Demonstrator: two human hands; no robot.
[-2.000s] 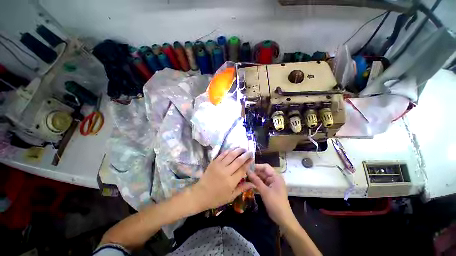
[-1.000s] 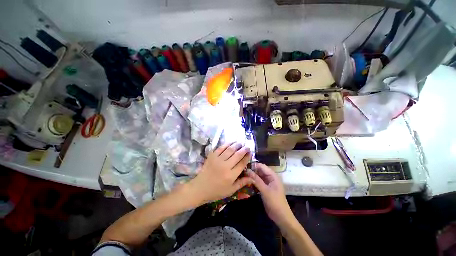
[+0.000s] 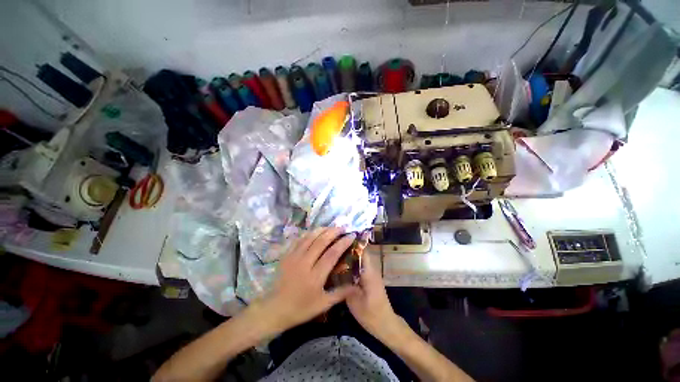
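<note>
A pale, blotched garment piece (image 3: 261,201) lies crumpled left of the cream overlock machine (image 3: 447,119), its right edge under the bright light at the needle area (image 3: 373,175). My left hand (image 3: 309,272) rests on the cloth's near edge, fingers spread and pointing to the needle area. My right hand (image 3: 367,295) is close beside it, fingers pinching dark patterned fabric (image 3: 347,267) between the hands. The right fingertips are partly hidden. An orange oval piece (image 3: 329,128) is left of the needle area.
Orange-handled scissors (image 3: 147,192) and a second sewing machine (image 3: 93,186) are at left. Thread spools (image 3: 298,83) line the wall. A slim pinkish tool (image 3: 518,224) and a metal-edged tray (image 3: 585,250) are at right. Pale fabric (image 3: 570,160) lies behind them.
Both hands have moved left and slightly nearer the wearer. The dark patterned fabric now shows higher, between the hands. The view has shifted slightly.
</note>
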